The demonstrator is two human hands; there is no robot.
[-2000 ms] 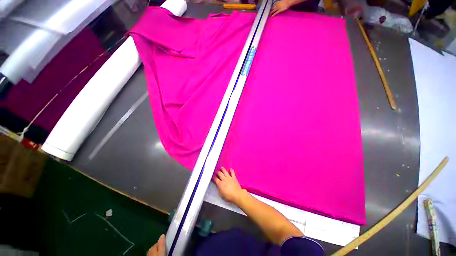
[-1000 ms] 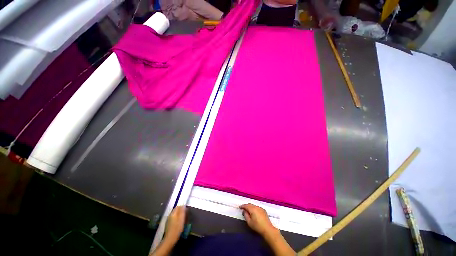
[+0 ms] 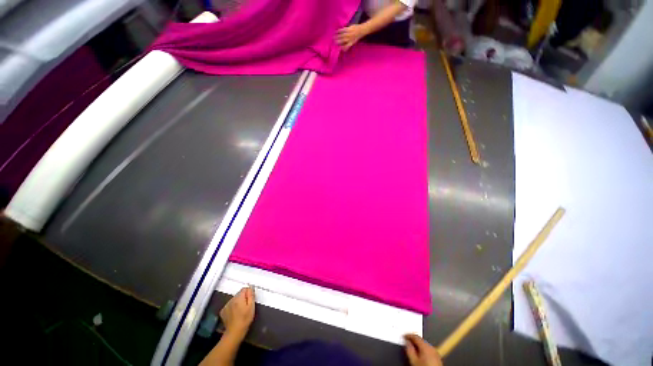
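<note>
The magenta cloth (image 3: 344, 164) lies flat, right of the long silver rail (image 3: 236, 214) with its dark line. A white paper strip (image 3: 315, 299) shows along the cloth's near edge. My left hand (image 3: 239, 313) pinches the strip's near edge just right of the rail. My right hand (image 3: 422, 350) is at the strip's right corner, cut off by the bottom edge, with its fingertips on the paper. Loose magenta cloth (image 3: 250, 36) is bunched at the far left over the rail's far end.
A far worker's hand (image 3: 351, 36) touches the bunched cloth. A white roll (image 3: 100, 129) lies at the left. Wooden sticks lie at the right, one near (image 3: 505, 282) and one far (image 3: 460, 107). White sheets (image 3: 580, 200) and a patterned tube (image 3: 540, 322) are further right.
The loose magenta cloth has been drawn back to the far side, baring the table left of the rail. My left hand has moved from the rail to the strip, and my right hand rightward along it.
</note>
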